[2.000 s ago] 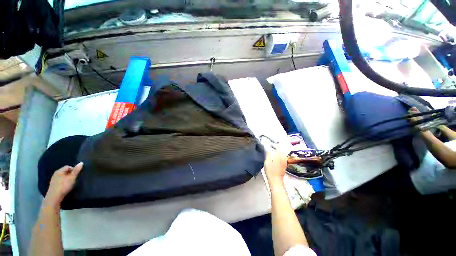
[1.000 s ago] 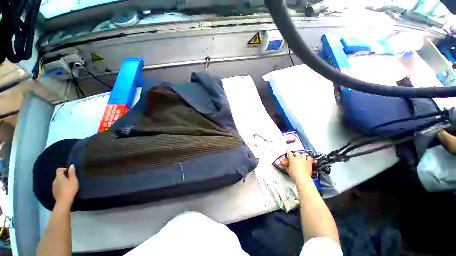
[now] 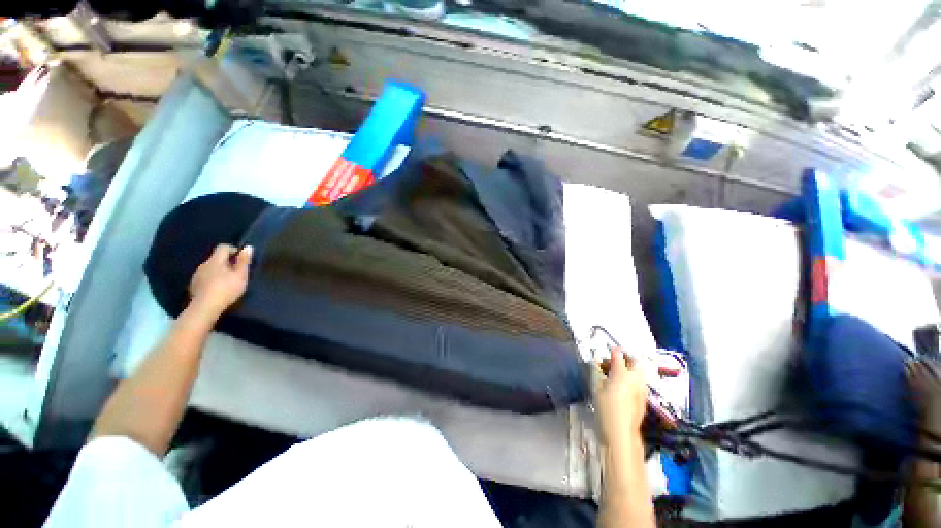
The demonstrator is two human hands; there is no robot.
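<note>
The dark garment lies inside out over the black padded pressing form, its brown ribbed lining and blue-grey edge facing up. My left hand pinches the garment's edge at the left end, over the black form. My right hand is just past the garment's right end, on the handle of the steam iron. The iron is blurred and mostly hidden by the hand; it is at the pale cloth on the table's right end.
A blue swing arm with a red label stands behind the garment. Black hoses run right from the iron. A second white padded table with dark blue cloth is at right, with a person's arm at the edge. A cluttered shelf is at left.
The view has swung, so the table appears tilted and shifted right. My right hand and the iron are closer to the garment's right end than one second ago. My left hand keeps hold of the edge.
</note>
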